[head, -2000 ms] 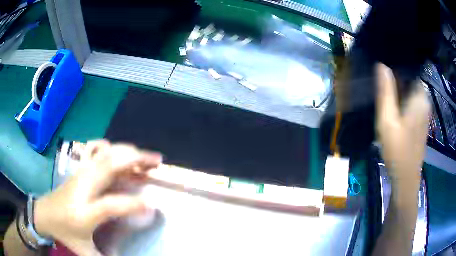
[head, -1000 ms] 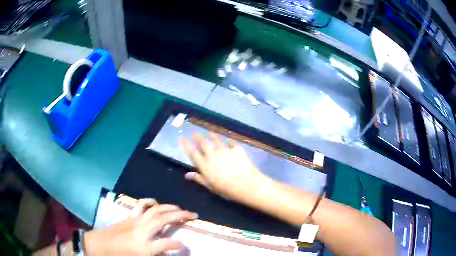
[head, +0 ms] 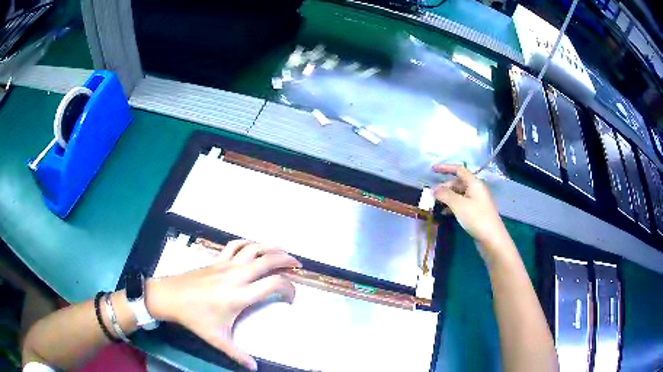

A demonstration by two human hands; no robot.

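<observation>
Two long silver-white panels lie one above the other in a black tray (head: 190, 145). The upper panel (head: 291, 207) and lower panel (head: 342, 330) each have a copper-brown strip with a green patch along the far edge. My left hand (head: 232, 290) rests spread on the lower panel, thumb near its front edge. My right hand (head: 469, 203) is at the upper panel's right end, fingers bent beside a white tab (head: 427, 197); whether they grip it is unclear. An orange-brown flex tail (head: 429, 243) runs down to another white tab (head: 425, 285).
A blue tape dispenser (head: 91, 145) stands at left. Clear film (head: 407, 102) with white scraps lies behind the grey rail (head: 196, 105). A thin white ribbon (head: 520, 112) slants from near my right hand to the top right. More panels (head: 574, 312) lie in trays at right.
The upper panel has appeared in the tray since the oldest frame. My right hand has moved from the upper panel's middle to its right end. My left hand stays on the lower panel.
</observation>
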